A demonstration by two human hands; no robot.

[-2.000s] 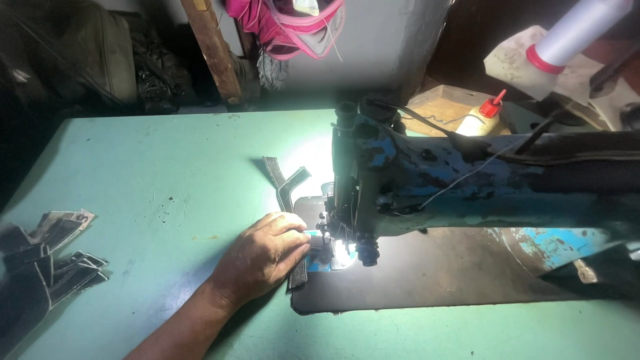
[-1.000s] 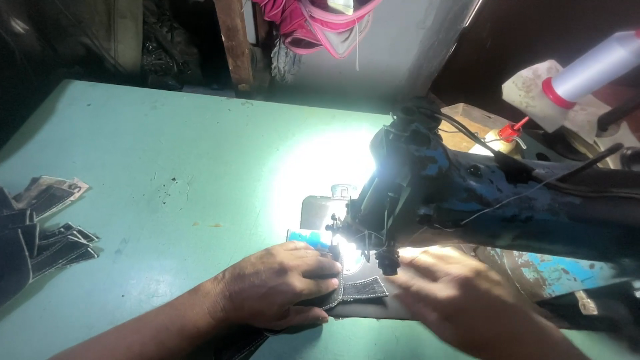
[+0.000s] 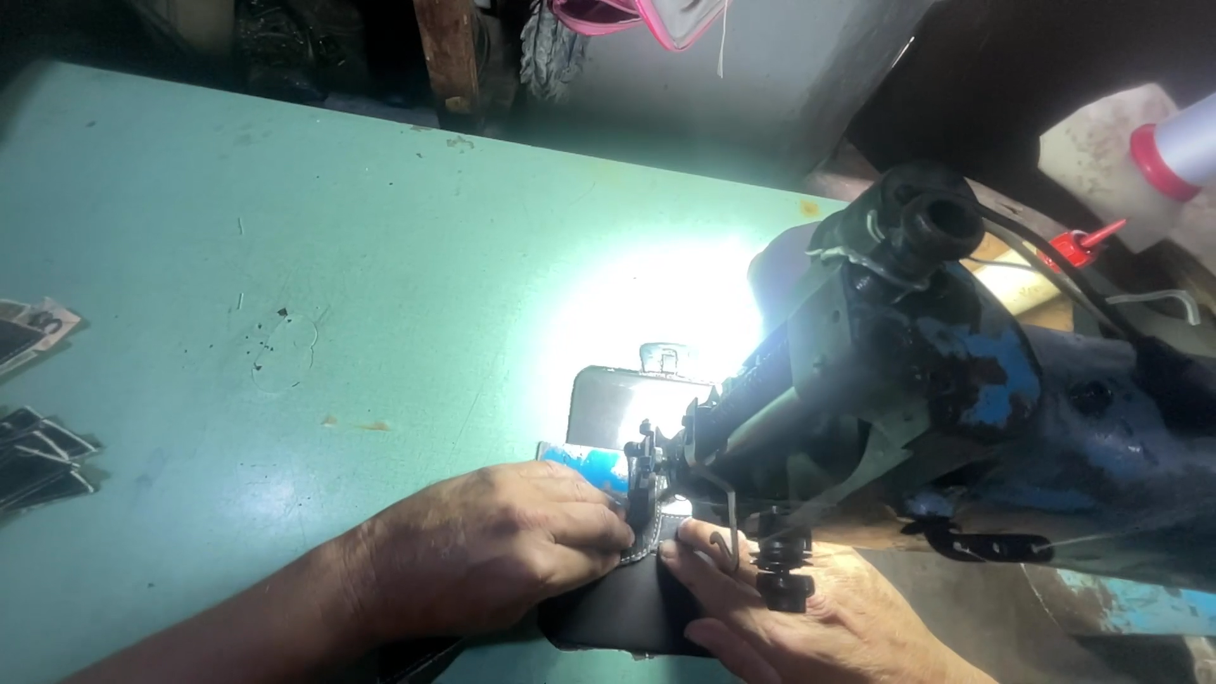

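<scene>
A dark fabric piece with pale stitching [image 3: 648,540] lies at the needle area of an industrial sewing machine [image 3: 855,380], whose black and blue paint is worn. My left hand [image 3: 513,541] rests on the piece from the left, fingertips pressing beside the presser foot [image 3: 646,470]; the fingers partly hide the piece. On its right side, my right hand [image 3: 798,598] lies under the machine head, fingertips touching the edge of the piece and partly behind the thread guides. Whether either hand pinches it cannot be told. A dark plate [image 3: 608,404] shows behind the needle.
Dark stitched fabric pieces [image 3: 43,461] lie at the far left of the green table [image 3: 218,218]. A thread cone [image 3: 1183,142] and a bottle with a red nozzle [image 3: 1073,249] stand at the right. A pink bag [image 3: 655,19] hangs beyond the table.
The right hand, out of view two seconds ago, is now at the fabric piece beside the needle. The strips that stood out behind the left hand no longer lie there. The view has shifted closer.
</scene>
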